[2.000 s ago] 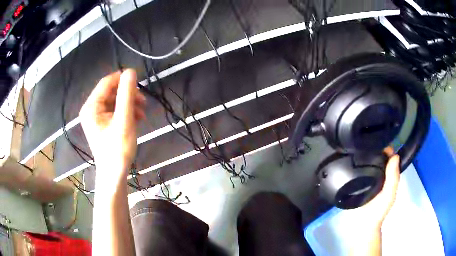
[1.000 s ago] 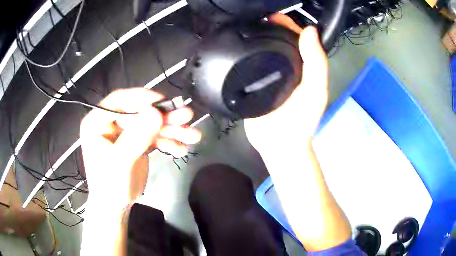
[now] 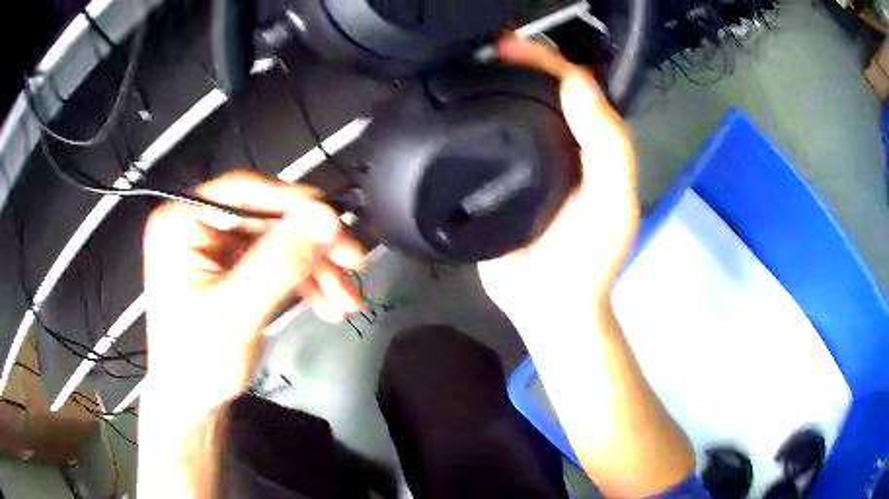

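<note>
Black over-ear headphones (image 3: 478, 195) are held up in front of me, large and blurred, their top cut off by the upper edge. My right hand (image 3: 585, 205) grips them from the right, around the lower earcup. My left hand (image 3: 258, 253) pinches the end of a thin charging cable (image 3: 146, 194) close to the left edge of that earcup. The plug is at the earcup edge; blur hides whether it is inserted.
A blue tote (image 3: 780, 234) stands at the right, with a white liner sheet (image 3: 712, 322) and black headphones (image 3: 801, 456) at its lower end. The dark rack with white shelf edges (image 3: 185, 132) and dangling cables fills the left. My knees are below.
The headphones have come from the right to in front of me. My left hand has taken a cable, and its plug has moved from a visible gap up to the earcup edge.
</note>
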